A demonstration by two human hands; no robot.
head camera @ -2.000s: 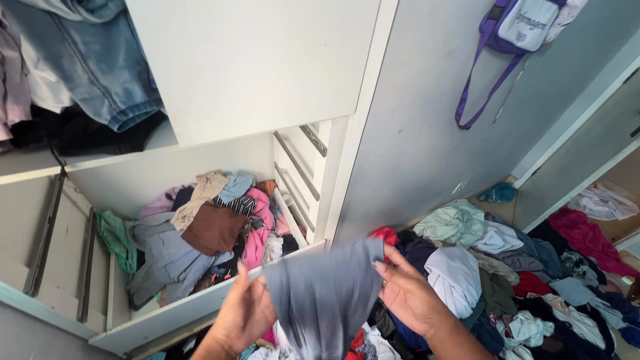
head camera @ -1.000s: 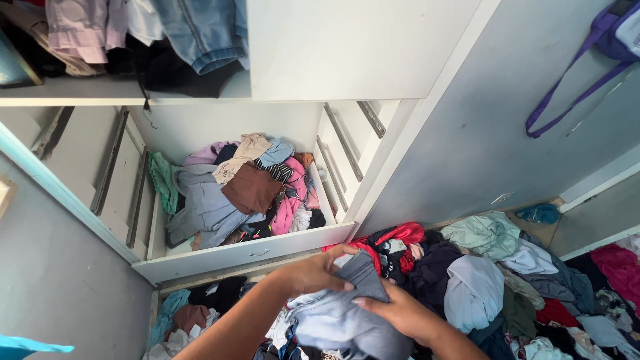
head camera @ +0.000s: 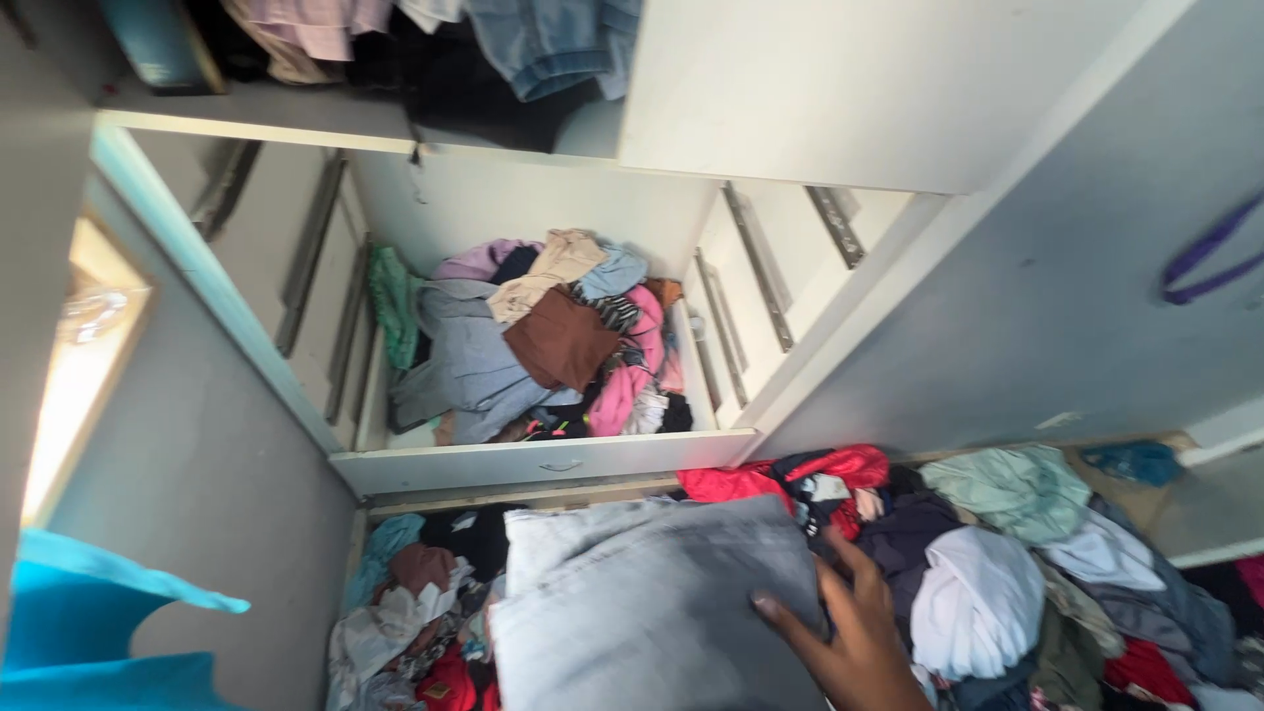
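Note:
A grey cloth garment (head camera: 662, 602), folded into a broad flat shape, is at the bottom centre, above the clothes on the floor. My right hand (head camera: 849, 632) is at its right edge, the thumb over the cloth and the other fingers spread beside it. My left hand is out of sight; the garment may cover it. Beyond the garment is a white drawer (head camera: 553, 464) at the bottom of the cabinet, heaped with clothes, among them a brown cloth (head camera: 561, 339), a beige cloth (head camera: 553, 272), a grey garment (head camera: 469, 346) and a pink garment (head camera: 632, 370).
Piles of clothes cover the floor, with a white bundled cloth (head camera: 978, 602) and a pale green garment (head camera: 1017, 489) at right. Jeans (head camera: 553, 44) hang over the shelf above. Metal drawer rails (head camera: 758, 267) line the cabinet's sides. A bright blue object (head camera: 89, 632) is at lower left.
The grey garment hung between both hands two seconds ago, was bunched in them one second ago, and now shows as a flat folded shape. My left hand has gone out of sight.

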